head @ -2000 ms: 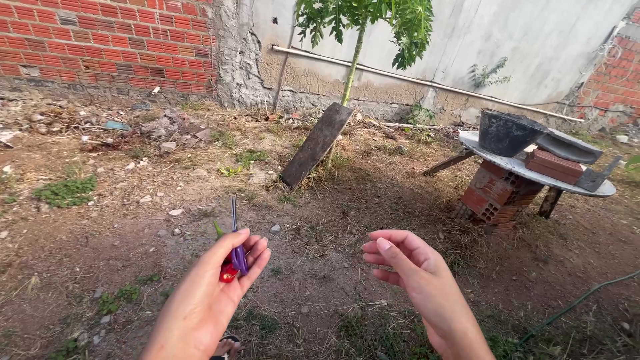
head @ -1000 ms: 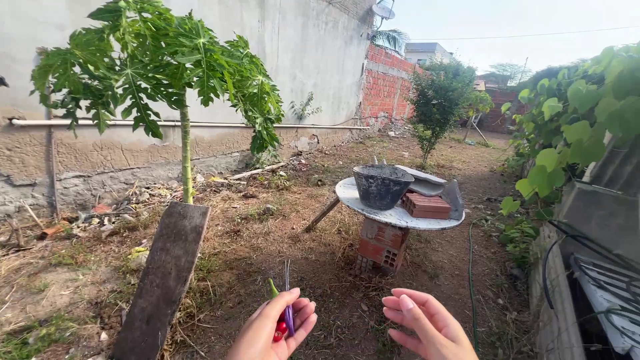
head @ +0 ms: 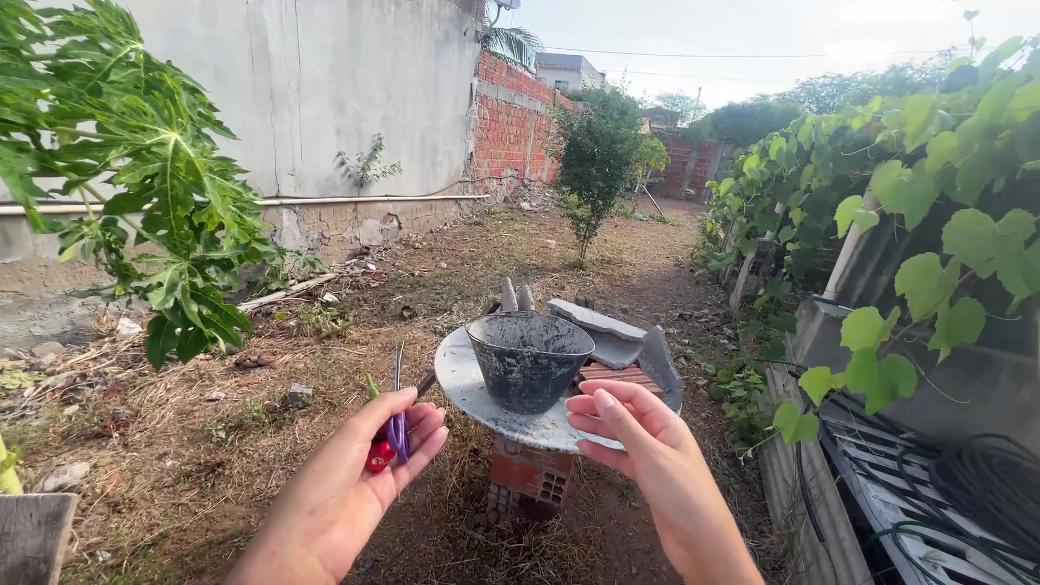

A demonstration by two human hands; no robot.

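My left hand, low and left of centre, holds small purple-handled scissors with narrow metal blades pointing up. In the same palm lie a red pepper or fruit and a green stem or pepper tip; their exact kind is unclear. My right hand is empty, its fingers loosely curled and thumb apart. Beyond both hands, a mortar-stained black bucket stands on a round stone tabletop resting on hollow red bricks. Neither hand plainly touches the table.
Ridged bricks and broken curved pieces share the tabletop. A papaya plant stands left, above a board's end. Leafy vines and coiled black hoses are at right. A small tree grows beyond.
The view has swung right and up, and the round table is now nearer. My left hand keeps hold of the scissors and the red item; my right hand stays empty.
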